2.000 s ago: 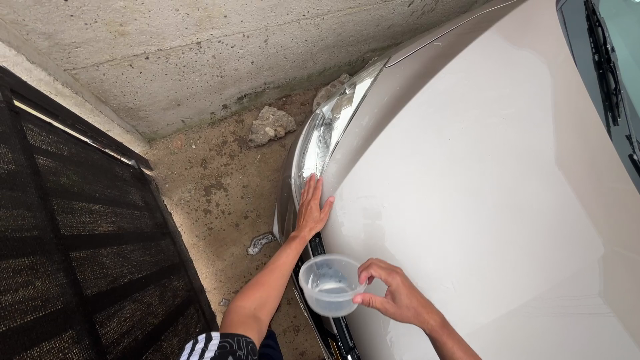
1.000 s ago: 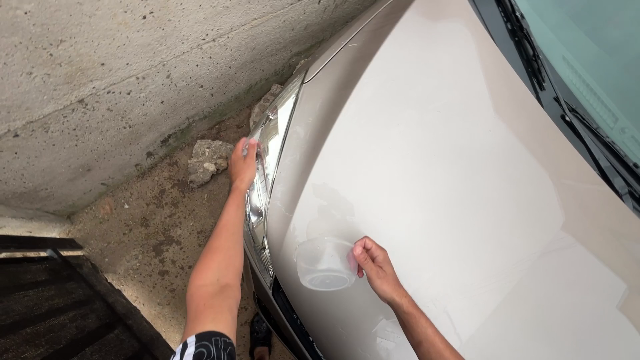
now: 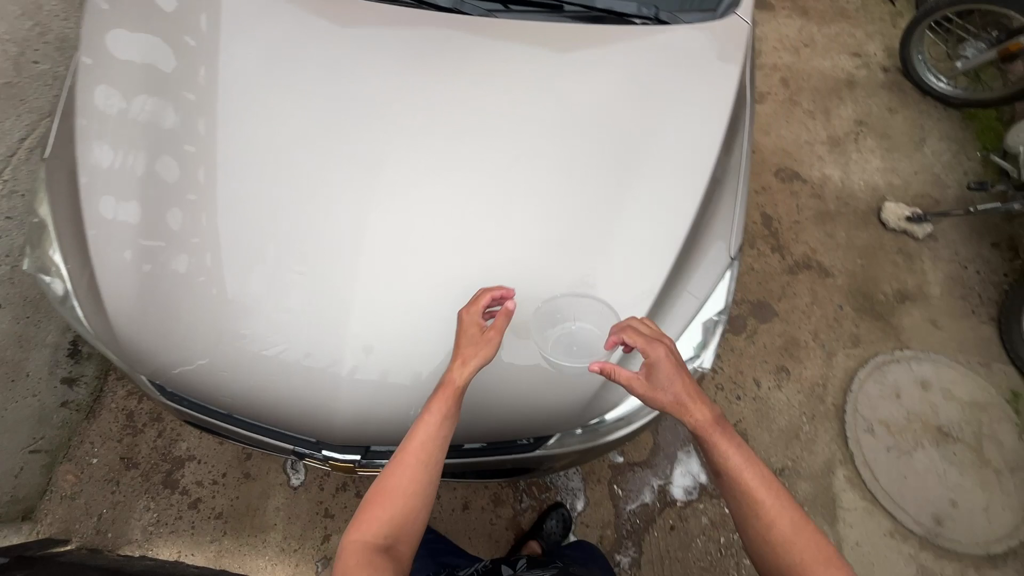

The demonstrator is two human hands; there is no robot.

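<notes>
Below me is the beige hood of a car [image 3: 416, 192], with wet patches near its front edge. My right hand [image 3: 648, 364] has its thumb and fingers at the rim of a clear plastic tub [image 3: 572, 332] above the hood's front right part. To the left of the tub is my left hand [image 3: 484, 328], its fingers curled and the thumb near the fingertips; I see nothing clearly held in it. A headlight [image 3: 708, 320] lies beyond my right hand, and another headlight [image 3: 52, 264] is at the far left.
Concrete ground surrounds the car, with a round concrete slab [image 3: 936, 452] at the right. Foamy water [image 3: 684, 472] lies by my dark shoe [image 3: 550, 524]. A motorcycle wheel [image 3: 964, 52] and a brush-like head on a rod [image 3: 904, 218] are at the upper right.
The view has swung widely to the hood's front. My left hand has left the headlight it was touching and is now over the hood near the tub. My right hand stays at the tub's rim.
</notes>
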